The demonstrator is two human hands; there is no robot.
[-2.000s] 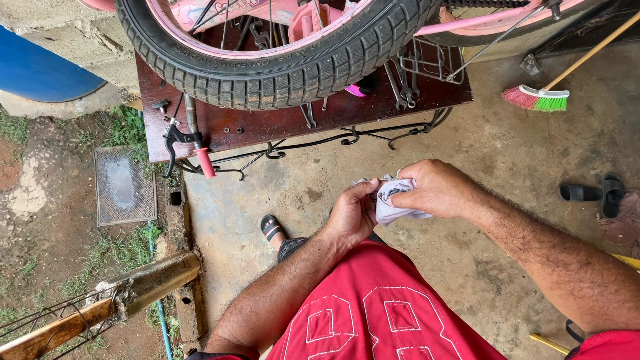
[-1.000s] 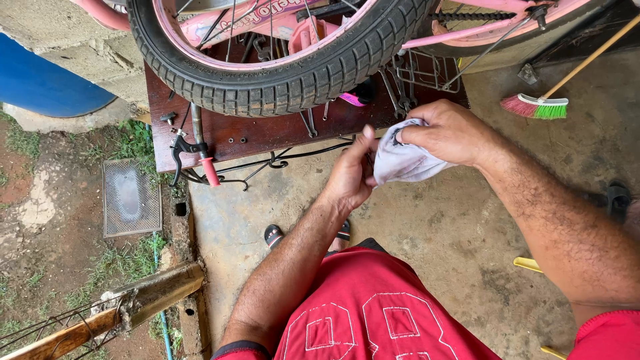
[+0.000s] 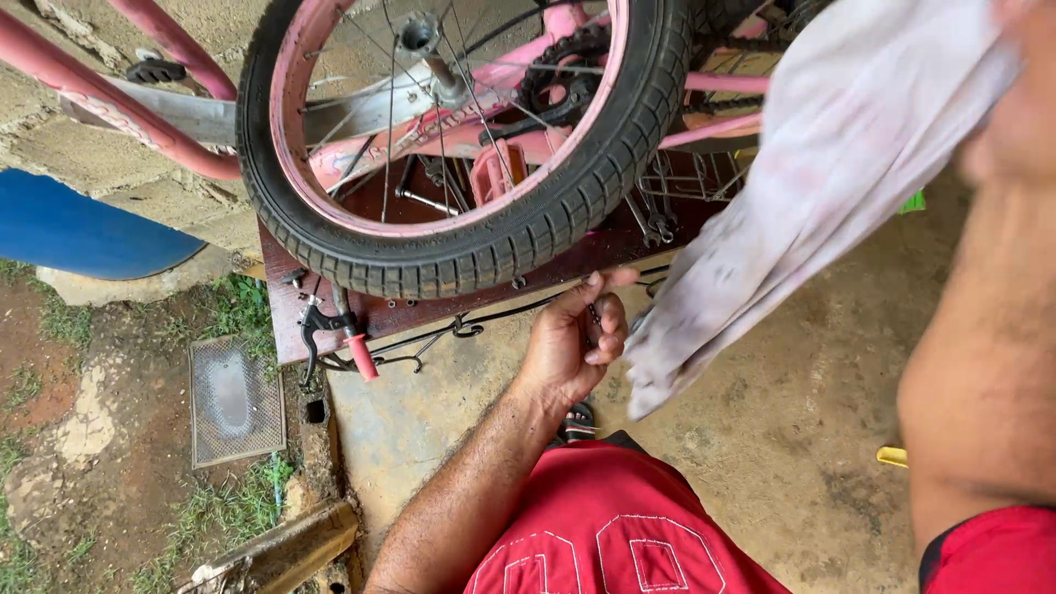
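My right hand (image 3: 1002, 124), blurred at the upper right edge, holds up a stained white cloth (image 3: 792, 173) that hangs down toward the lower left. Its lower end is close beside my left hand (image 3: 577, 330). Curled fingers of my left hand hold a small dark metal part (image 3: 594, 314), perhaps a piece of chain; most of it is hidden. Above that hand stands a bicycle wheel with a black tire (image 3: 462, 268) and pink rim, in front of a pink bicycle frame (image 3: 528, 136).
Wrenches (image 3: 652, 219), a ratchet handle (image 3: 427, 201) and small nuts lie on the dark red wooden table (image 3: 454, 305). A handlebar with a pink grip (image 3: 360, 356) and brake lever sticks out at its left corner. A concrete-block wall (image 3: 124, 157) stands behind.
My right hand has moved up and to the right with the cloth, which was bunched between both hands and now hangs stretched out. The view has shifted closer to the wheel.
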